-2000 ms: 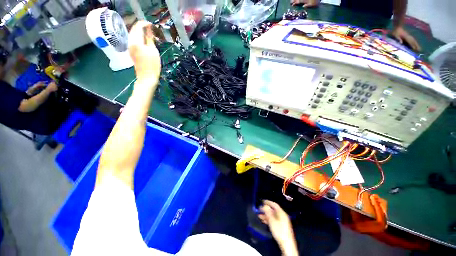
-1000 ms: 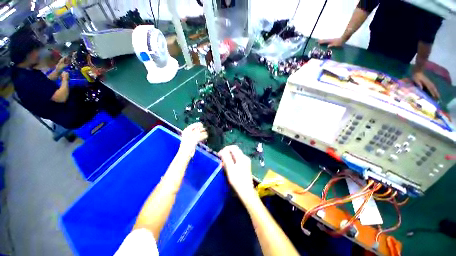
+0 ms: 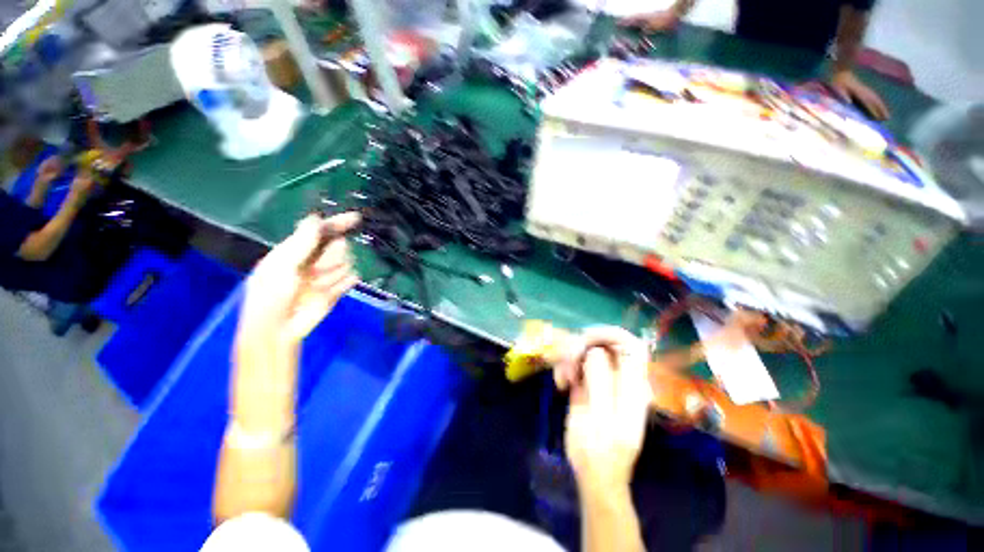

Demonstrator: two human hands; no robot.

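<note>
The frame is blurred. My left hand [image 3: 308, 275] is raised above the bench edge, over the blue tote, with its fingers curled; whether it holds a cable cannot be told. My right hand [image 3: 606, 377] is at the orange fixture strip [image 3: 691, 401], just right of its yellow end [image 3: 525, 356]. Its fingers are bent together and hide what may be between them. A tangled pile of black cables [image 3: 442, 189] lies on the bench between and beyond my hands. Coloured test leads [image 3: 793, 345] hang below the beige cable tester [image 3: 745, 205], partly behind my right hand.
A large blue tote [image 3: 335, 410] stands below the bench edge, a smaller blue bin [image 3: 162, 313] beyond it. A white fan [image 3: 232, 92] stands at the back left. A white paper tag [image 3: 736, 361] lies among the leads. People are at the far left and behind the tester.
From both hands close together at the bench edge by the pile, my left hand has moved left and up, and my right hand has moved right to the strip. The view has shifted.
</note>
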